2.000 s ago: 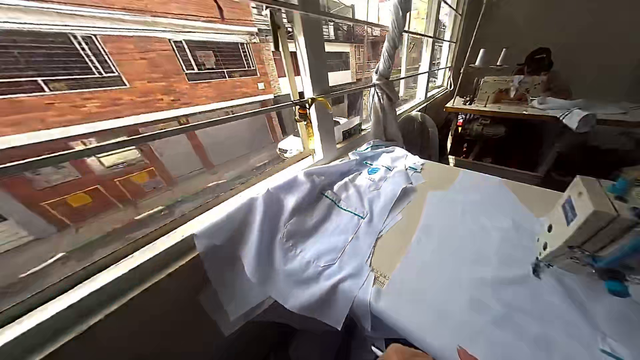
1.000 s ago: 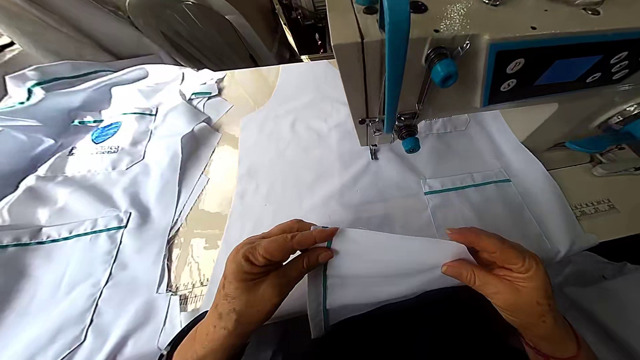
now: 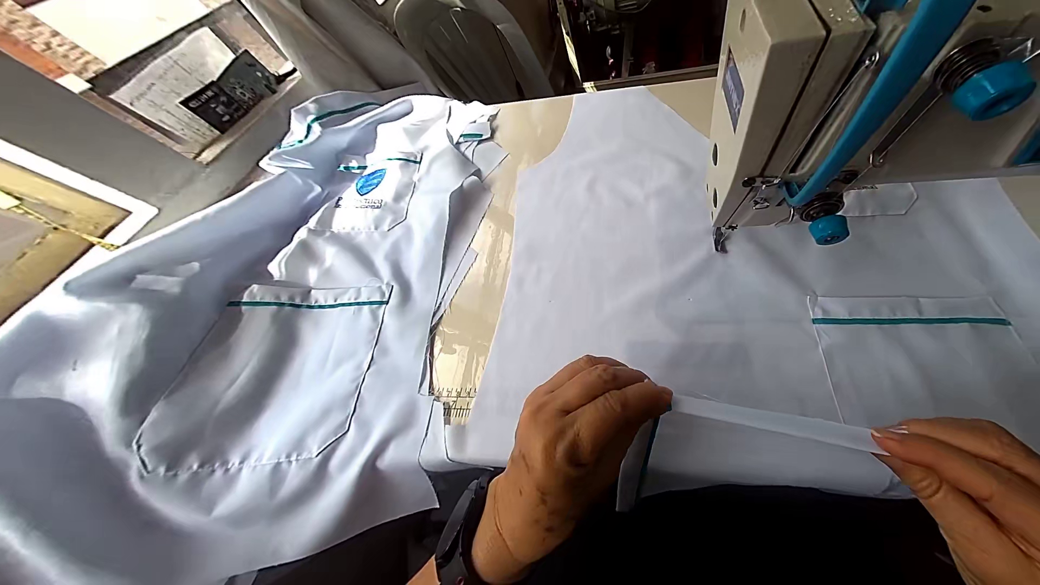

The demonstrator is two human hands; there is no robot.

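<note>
My left hand (image 3: 569, 455) pinches one corner of a white fabric pocket piece (image 3: 747, 459) beside its teal trim. My right hand (image 3: 967, 471) grips the other end, and a narrow fold runs along the edge between them. Beneath and beyond lies a white garment panel (image 3: 617, 268), with a teal-trimmed pocket (image 3: 910, 357) at its right. The sewing machine's presser foot (image 3: 720, 240) stands over this panel, ahead of my hands. To the left, a white garment piece (image 3: 309, 374) shows a large pocket and a smaller one with a blue emblem.
The sewing machine head (image 3: 772, 106) occupies the upper right, with blue tension knobs. A printed ruler scale (image 3: 457, 402) marks the table between the fabrics. A plastic chair (image 3: 463, 49) stands behind the table, and a window opening (image 3: 195, 81) lies at the upper left.
Between one second ago and now, a narrow fold has formed along the pocket piece's far edge between my hands. The view has shifted left from one second ago.
</note>
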